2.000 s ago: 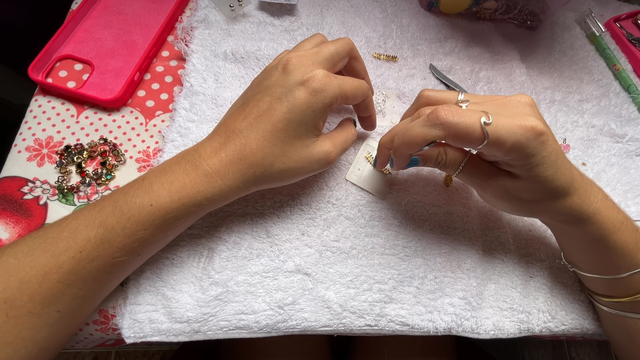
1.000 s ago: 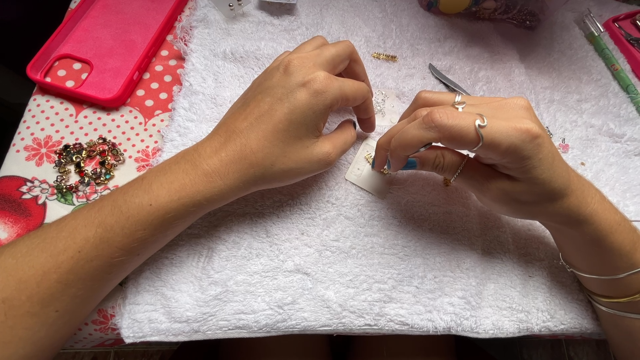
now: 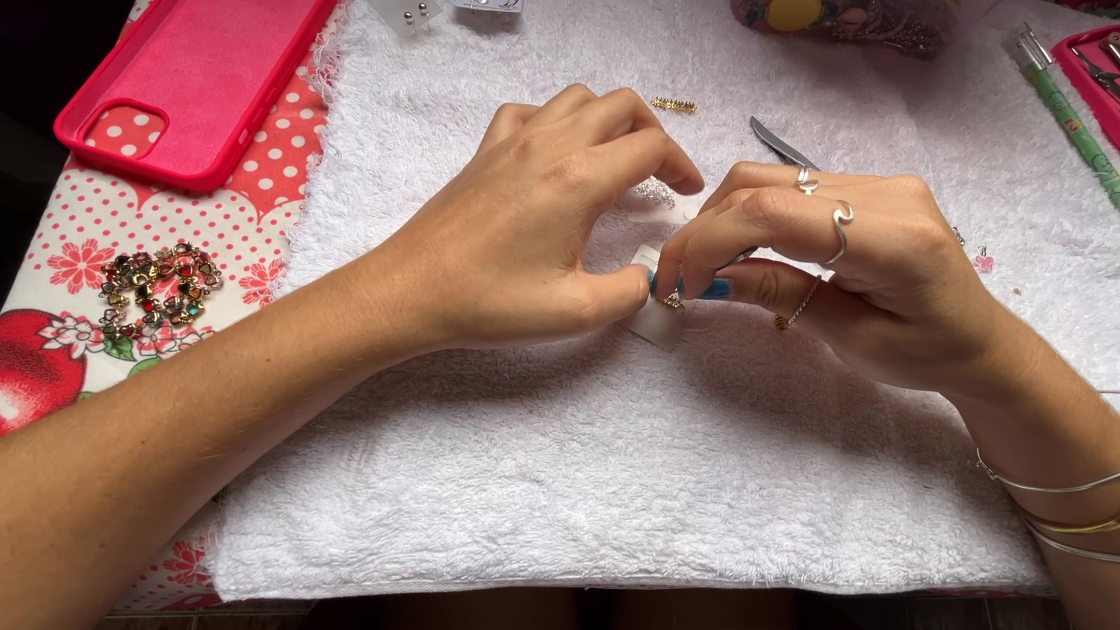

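Note:
On a white terry towel [image 3: 560, 455] lies a small pale card [image 3: 656, 328] with a little gold piece [image 3: 673, 302] on it. My right hand [image 3: 831, 227], wearing rings, pinches a thin metal tool at the card, its blue-nailed thumb and fingertips beside the gold piece; the tool is mostly hidden. The thumb of my left hand [image 3: 560, 210] touches the card area near the right fingertips, and its other fingers are spread and raised. Clear beads [image 3: 654, 192] lie under the left index finger. A gold beaded strip [image 3: 674, 105] lies behind the hands.
A pink phone case [image 3: 219, 79] and a coil of multicoloured jewelled chain [image 3: 157, 289] lie at left. Behind my right hand is a metal blade-like tool [image 3: 779, 144]. A bag of beads [image 3: 840, 22], a green pen [image 3: 1072, 122], a pink tray [image 3: 1089, 74] and a pink charm [image 3: 983, 260] are farther right.
My left index finger and thumb have spread apart, and the thumb has moved right toward my right fingertips. My right hand stays over the card.

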